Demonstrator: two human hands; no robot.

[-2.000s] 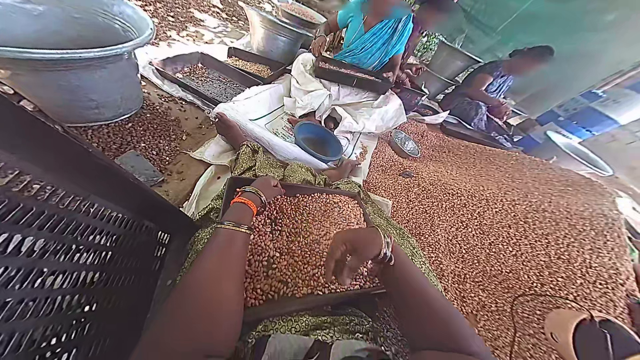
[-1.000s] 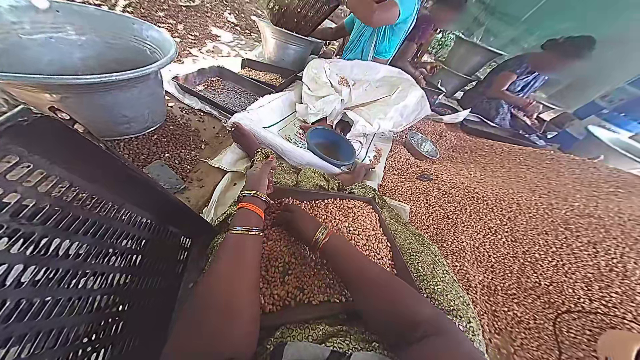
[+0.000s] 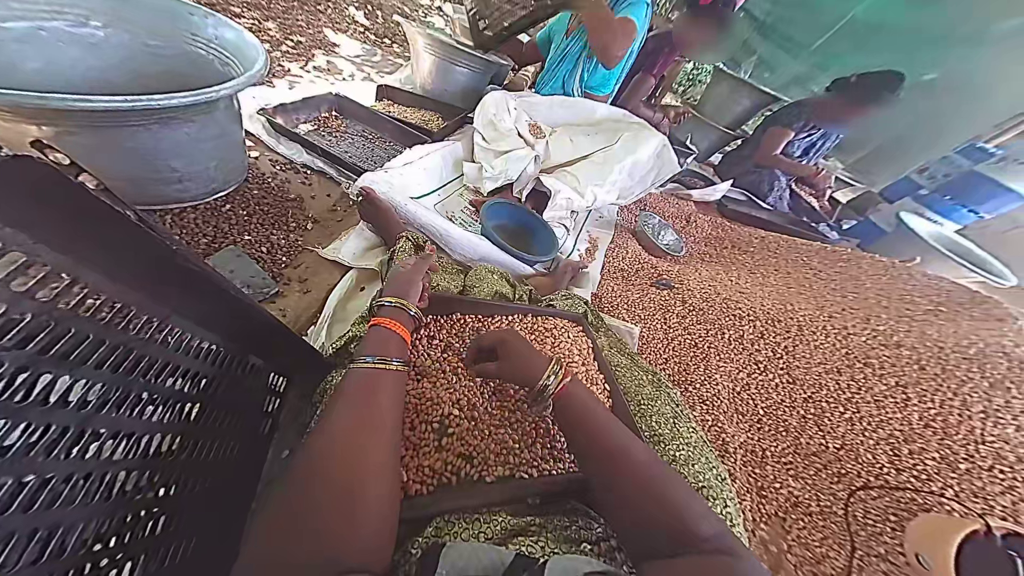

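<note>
A dark shallow tray (image 3: 512, 490) lies across my lap, filled with small reddish-brown nuts or seeds (image 3: 480, 432). My left hand (image 3: 410, 280) is at the tray's far left corner, its fingers bunched; whether it holds anything cannot be told. Over the middle of the nuts is my right hand (image 3: 506, 358), fingers curled down close to the surface, with their tips partly hidden. Beyond the tray, a blue bowl (image 3: 520, 232) sits on white sacking, and a small metal bowl (image 3: 660, 234) rests at the edge of the large nut heap.
A black slotted crate (image 3: 120, 384) stands at left, before a large metal tub (image 3: 192, 144). The nut heap (image 3: 840, 360) spreads to the right. Two dark trays, one slotted (image 3: 344, 132), lie ahead. Several people sit beyond; one person (image 3: 596, 48) in blue raises a slotted crate (image 3: 512, 20).
My right hand has drawn back to the right from beside my left hand since one second ago. The person in blue, earlier holding a tray over the lap, now has a crate raised at the left.
</note>
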